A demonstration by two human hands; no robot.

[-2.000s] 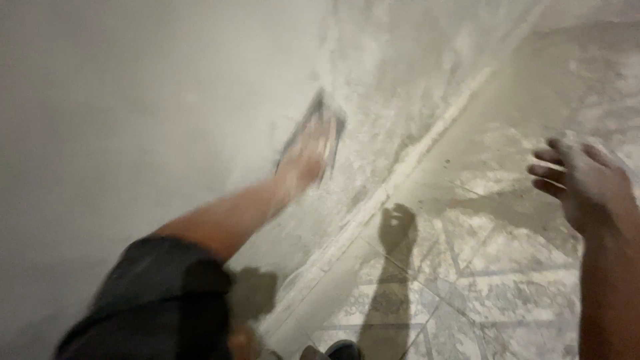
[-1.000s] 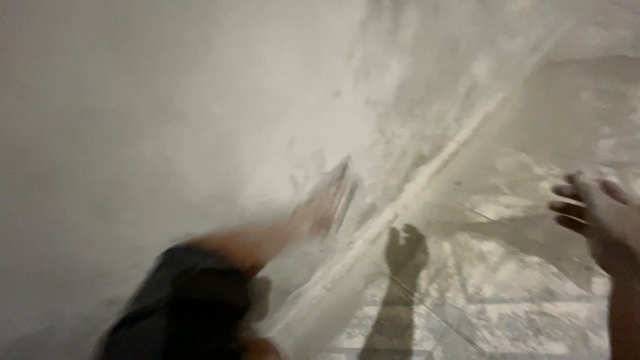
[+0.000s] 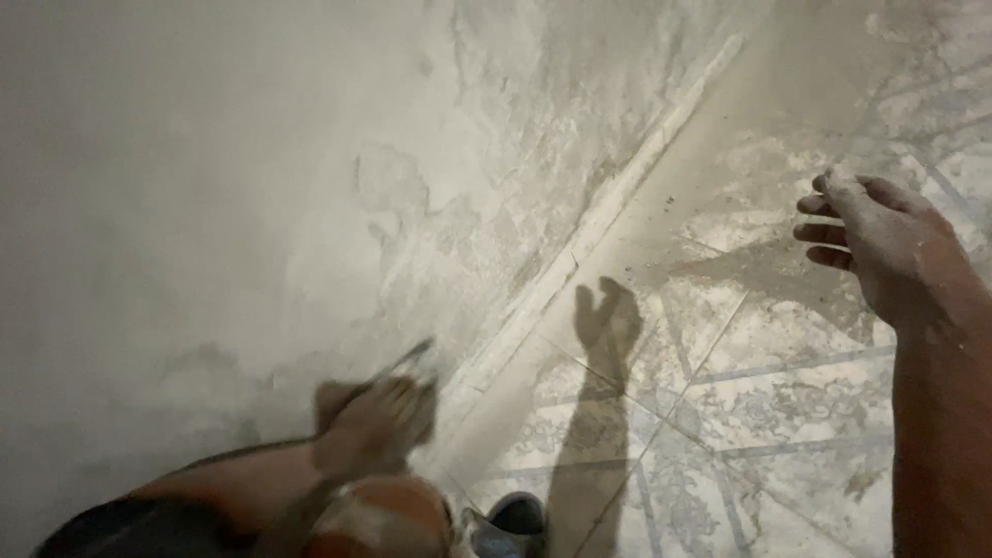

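Observation:
My left hand [image 3: 380, 418] is low against the plastered wall [image 3: 232, 194], its fingers closed on a dark, flat sanding pad or similar tool [image 3: 411, 355], seen nearly edge-on; blur hides its exact kind. The wall surface near it is pale, with rough, patchy areas toward the bottom. On the right, my right hand [image 3: 883, 240], coated in pale dust, hangs in the air over the tiled floor with its fingers apart and nothing in them.
A dusty ledge or skirting strip [image 3: 620, 190] runs diagonally where wall meets floor. Patterned floor tiles [image 3: 775, 403] carry white dust and the shadow of an arm. My knee [image 3: 387, 511] and a shoe [image 3: 511, 519] show at the bottom.
My left hand has moved down along the wall with the tool, toward my knee. My right hand remains raised over the floor, fingers still apart.

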